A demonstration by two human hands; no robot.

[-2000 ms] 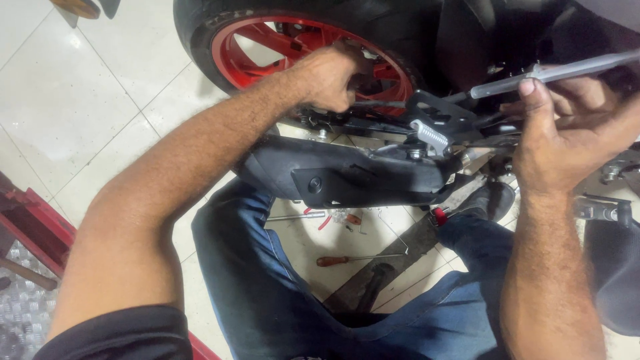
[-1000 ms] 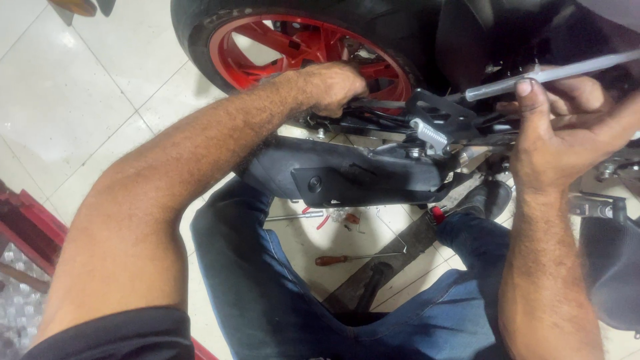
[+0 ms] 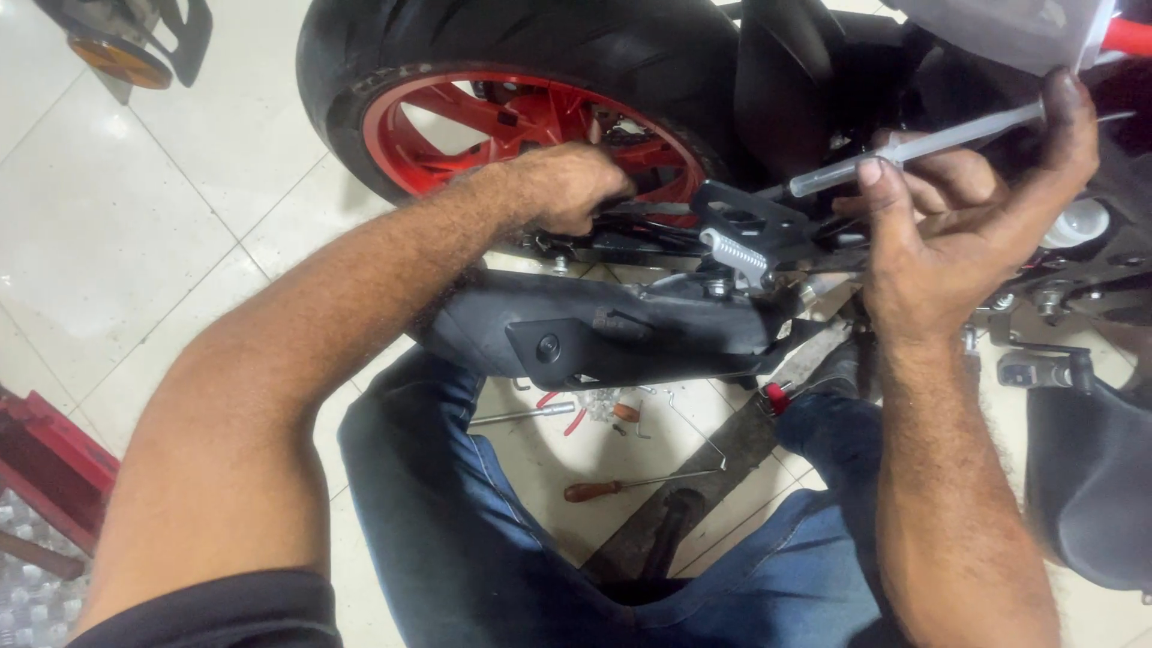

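Observation:
My right hand (image 3: 954, 198) holds a translucent plastic syringe (image 3: 846, 173), its thumb on the barrel flange and a raised finger at the plunger's far end. The syringe lies slantwise over the motorcycle's black footpeg bracket (image 3: 747, 209). At the lower rim of the red rear wheel (image 3: 423, 135), my left hand (image 3: 576, 187) is curled with its knuckles up; its fingertips are hidden, so what it grips cannot be told. Below both hands sits the black exhaust silencer (image 3: 468, 315). A silvery coil spring (image 3: 738, 256) is beside the bracket. A white round cap (image 3: 1075, 223) shows behind my right hand.
On the tiled floor between my legs are an orange-handled screwdriver (image 3: 592, 491), a metal socket tool (image 3: 531, 414), red-handled pliers (image 3: 574, 421) and a bent metal rod (image 3: 693, 427). A dark flat bar (image 3: 630, 540) runs beneath the motorcycle. A red metal frame (image 3: 54, 459) stands at the left.
A finger of my right hand has risen to the far end of the syringe's plunger. My left hand stays by the wheel. A grey container with a red part now shows at the top right.

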